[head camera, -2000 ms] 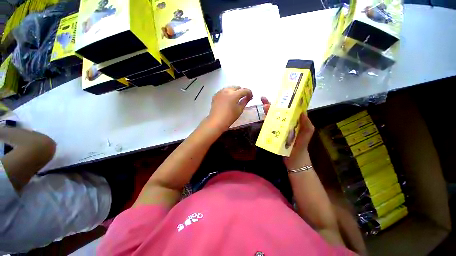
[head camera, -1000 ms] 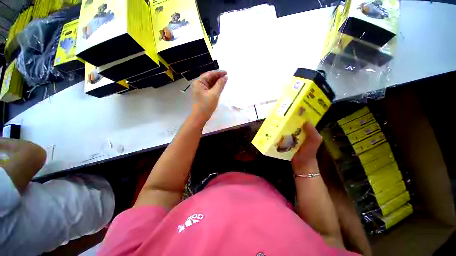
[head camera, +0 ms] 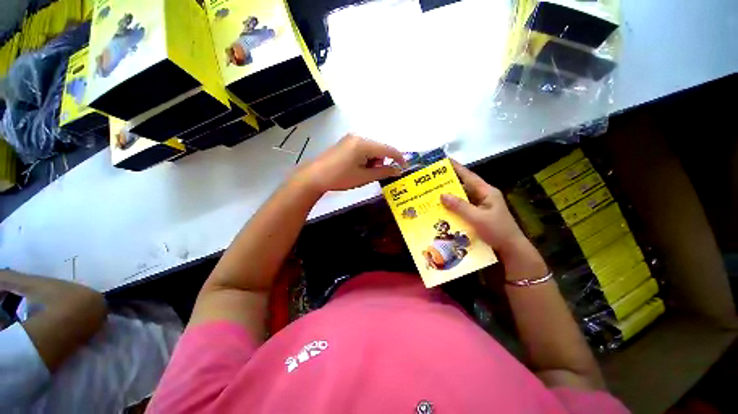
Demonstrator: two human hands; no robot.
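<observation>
A yellow retail box (head camera: 439, 226) with a black top and a product picture is in front of my chest, its printed front facing up. My right hand (head camera: 484, 209) holds it by its right side, thumb on the front. My left hand (head camera: 360, 164) is at the box's black top end with its fingertips pinched together near the hang tab (head camera: 422, 159). Whether the left fingers grip the tab or something thin there is hard to tell. The stack of bags (head camera: 405, 73) lies glared out white on the bench beyond my hands.
Unbagged boxes (head camera: 154, 61) are stacked at the left. Bagged boxes (head camera: 562, 40) in glossy film lie at the right. A shipping carton (head camera: 688, 259) with rows of yellow boxes stands below the bench. Black strips (head camera: 303, 149) lie on the bench. Another person's arm (head camera: 57, 319) is at lower left.
My right hand has turned the box so its printed front faces up. My left hand has moved from the bench beside the bags to the box's top end.
</observation>
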